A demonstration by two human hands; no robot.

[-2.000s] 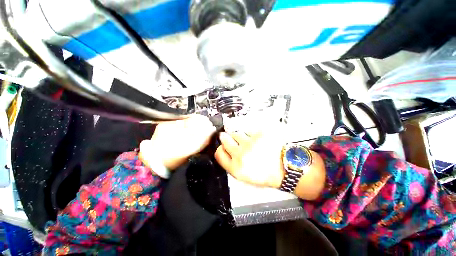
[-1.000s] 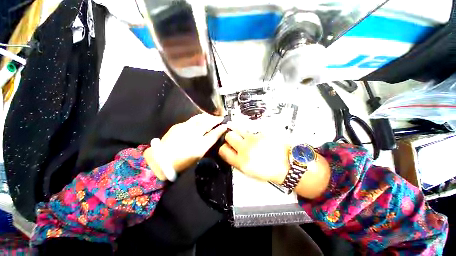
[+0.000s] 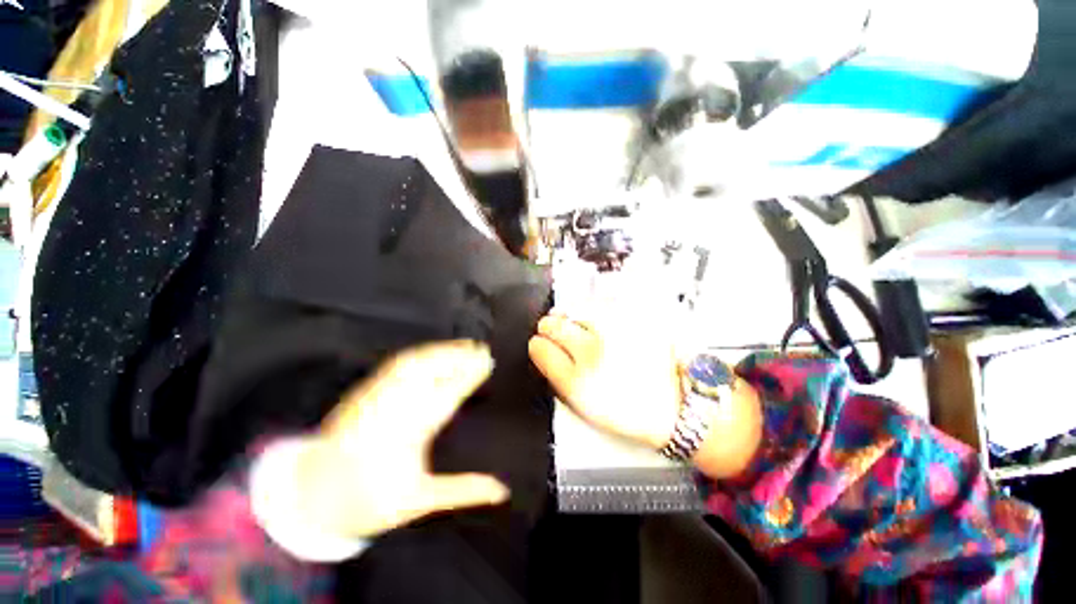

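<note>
A plain black fabric panel [image 3: 342, 254] lies on the machine bed left of the needle area, its right edge running down past the table's front edge. My left hand [image 3: 384, 454] is blurred, over the lower part of the cloth, thumb and fingers spread apart. My right hand [image 3: 608, 372] rests on the pale bed at the cloth's right edge, fingers bent; whether it pinches the cloth is unclear. The sewing machine [image 3: 590, 83] has a white head with a blue stripe. The presser foot area [image 3: 596, 236] is just above my right fingertips; the needle is too blurred to tell.
Speckled black fabric [image 3: 118, 271] is piled at the far left. Shears [image 3: 826, 289] lie right of the needle, beside a black-handled tool [image 3: 903, 316]. A clear bag [image 3: 1003, 250] is upper right, above an open box [image 3: 953, 383]. A scale [image 3: 625, 493] runs along the front edge.
My left hand has left the needle area, moved down and left, and opened. My right hand has stayed nearly in place. The black panel lies more uncovered.
</note>
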